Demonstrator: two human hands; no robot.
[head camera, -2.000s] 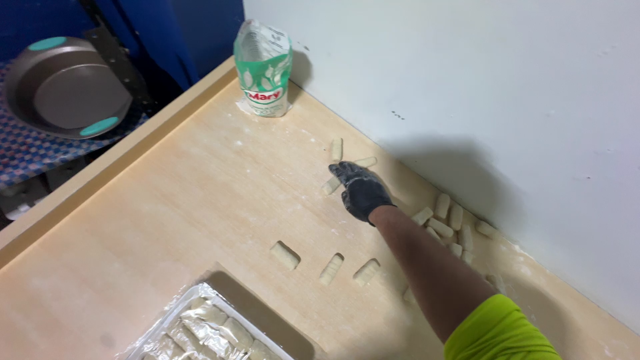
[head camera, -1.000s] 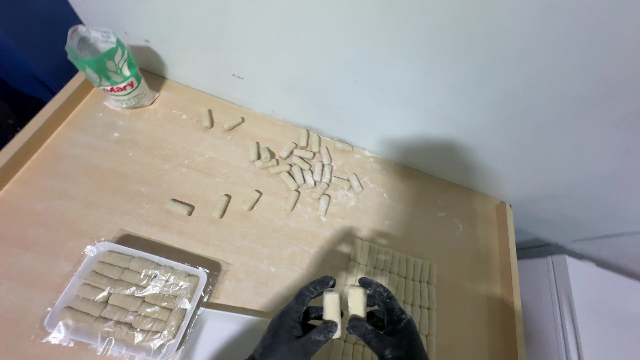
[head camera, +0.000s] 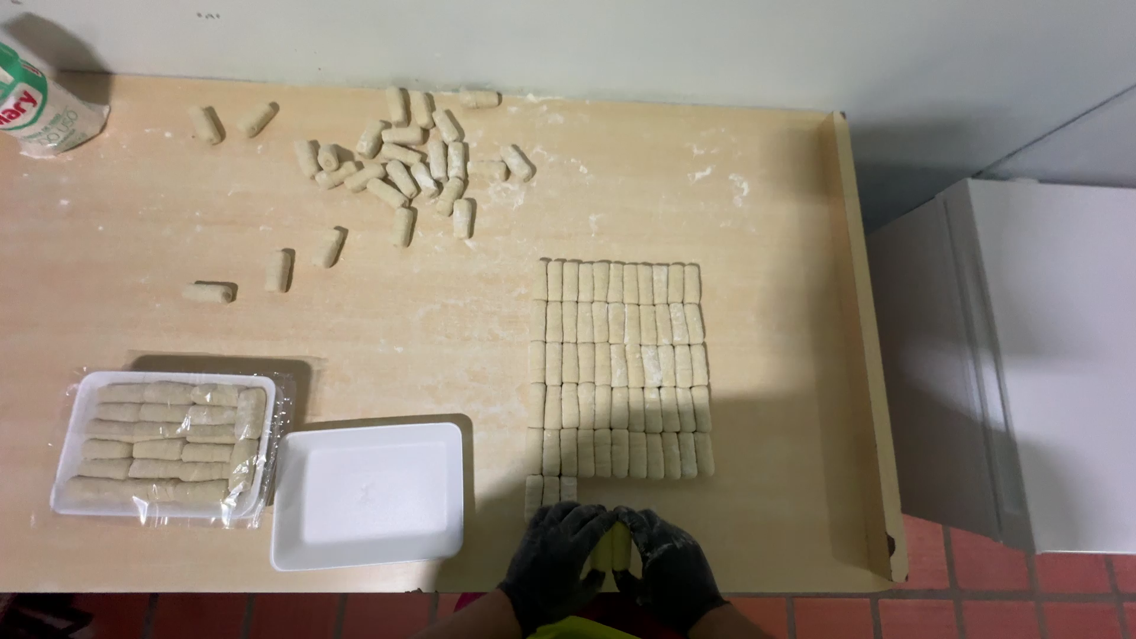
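Note:
At the near table edge, my gloved left hand (head camera: 552, 552) and gloved right hand (head camera: 667, 561) hold short dough rolls (head camera: 611, 548) side by side between them. Just above my left hand a short row of rolls (head camera: 551, 491) begins, partly covered by the fingers. It adjoins a block of dough rolls (head camera: 617, 368) laid upright in tight rows. A loose pile of floured dough rolls (head camera: 413, 160) lies near the wall, with a few more scattered to its left. An empty white foam tray (head camera: 368, 557) sits left of my hands, beside a plastic-wrapped tray of dough rolls (head camera: 67, 461).
A flour bag (head camera: 53, 115) stands at the far left against the wall (head camera: 621, 53). A raised wooden edge (head camera: 865, 355) bounds the table on the right. Beyond it stands a white cabinet or appliance (head camera: 1056, 355) on a red tile floor (head camera: 923, 555).
Two seconds ago one gloved hand reached to the scattered rolls by the wall. Both hands are now together at the near edge, lower than a second ago. The view has shifted right.

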